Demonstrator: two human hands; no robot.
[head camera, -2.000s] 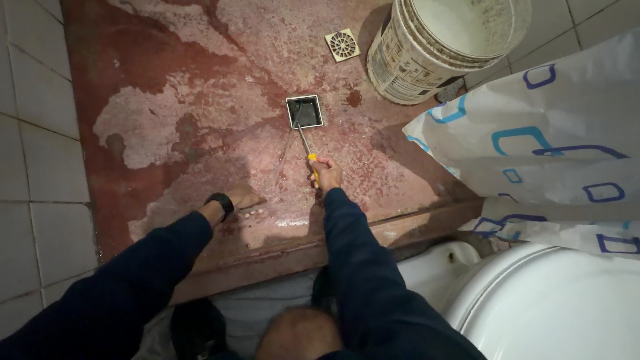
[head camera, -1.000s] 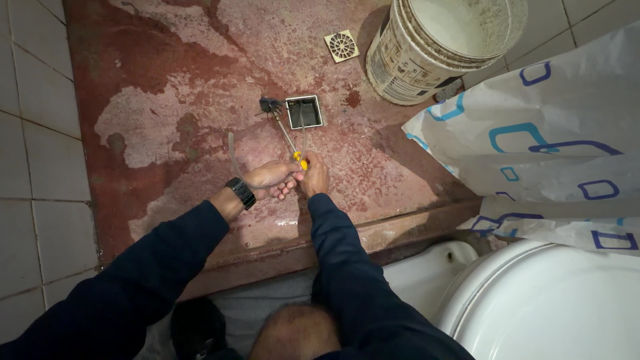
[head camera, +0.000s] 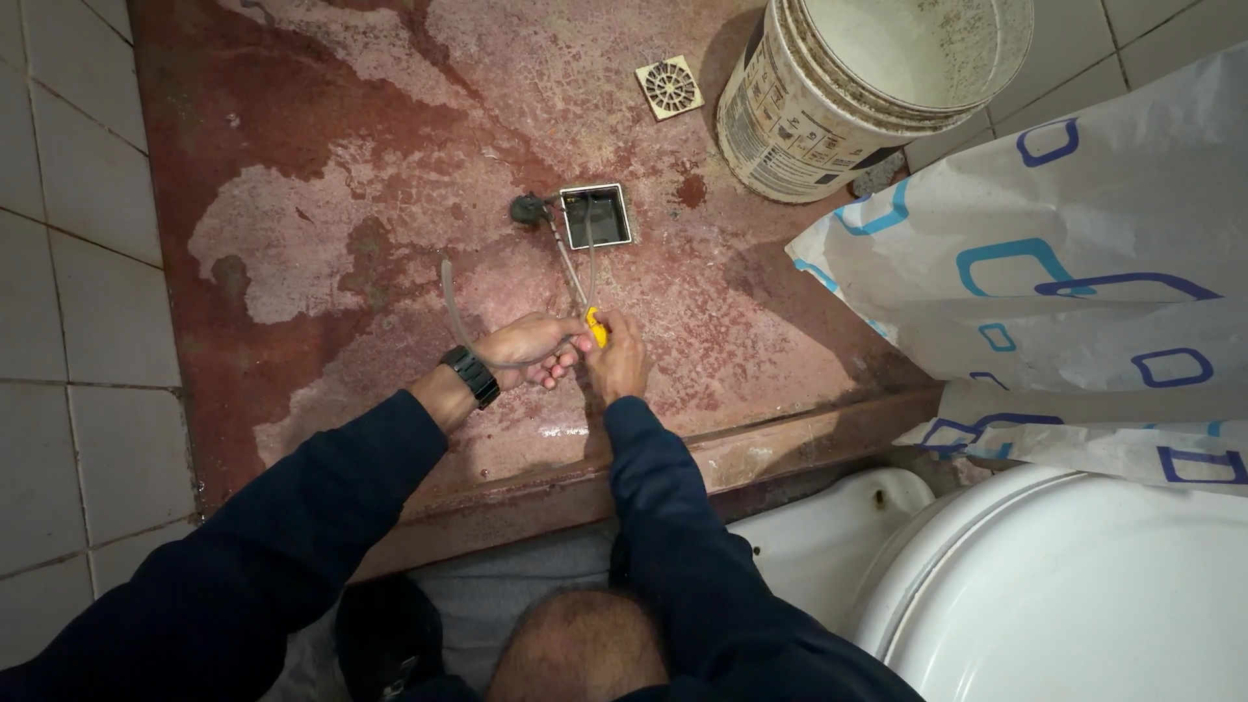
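Note:
My right hand (head camera: 618, 359) is closed around the yellow handle (head camera: 596, 329) of a tool with a thin metal shaft (head camera: 569, 265). The shaft slants up and left toward a dark, wet clump (head camera: 529, 209) on the floor, beside the square drain opening (head camera: 597, 215). Close against the handle, my left hand (head camera: 531, 353) holds a thin, translucent flexible tube (head camera: 451, 297); one length curves out at its left, and another thin length runs from near the handle up into the drain. Exactly how the fingers grip the tube is partly hidden. A black watch is on my left wrist.
A square drain grate (head camera: 670, 88) lies on the worn red floor above the opening. A dirty plastic bucket (head camera: 780, 117) stands at the upper right. A patterned shower curtain (head camera: 1072, 263) hangs at the right, over a white toilet (head camera: 1072, 585). A raised curb (head camera: 780, 439) crosses near me.
My left hand has moved from the floor at the left to beside my right hand. The dark clump now lies left of the drain, and the tool's shaft has come out of the opening.

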